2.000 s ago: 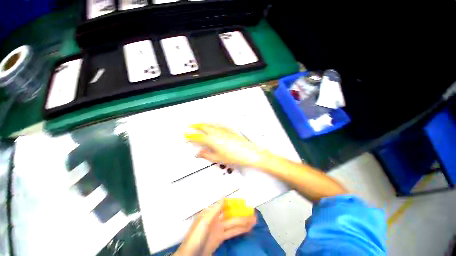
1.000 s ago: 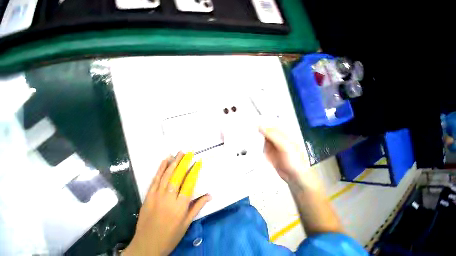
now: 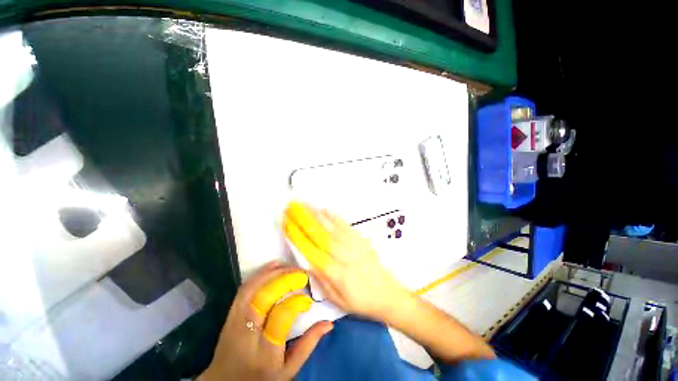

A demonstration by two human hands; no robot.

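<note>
Two pale smartphones lie side by side on a white pad point(image 3: 253, 149). The farther phone point(image 3: 342, 182) shows its lenses at the right end. The nearer phone point(image 3: 379, 238) is partly under my right hand point(image 3: 331, 257), which is blurred, with yellow finger cots, across its left part. My left hand point(image 3: 271, 316), with two yellow-cotted fingers curled, is beside it at the pad's near edge. A white piece point(image 3: 306, 318) shows between its fingers and thumb; whether either hand grips something is unclear. A small white block point(image 3: 435, 164) lies right of the phones.
White film sheets point(image 3: 82, 320) lie on the dark green mat at left. A blue bin point(image 3: 494, 152) at right holds containers, one with a red diamond. A black tray point(image 3: 453, 22) sits on the green ledge behind. Blue frames and black racks stand beyond the bench at right.
The view has shifted and turned. My right hand has moved from the right side of the phones to the nearer phone's left part, close to my left hand. My left hand's fingers have curled.
</note>
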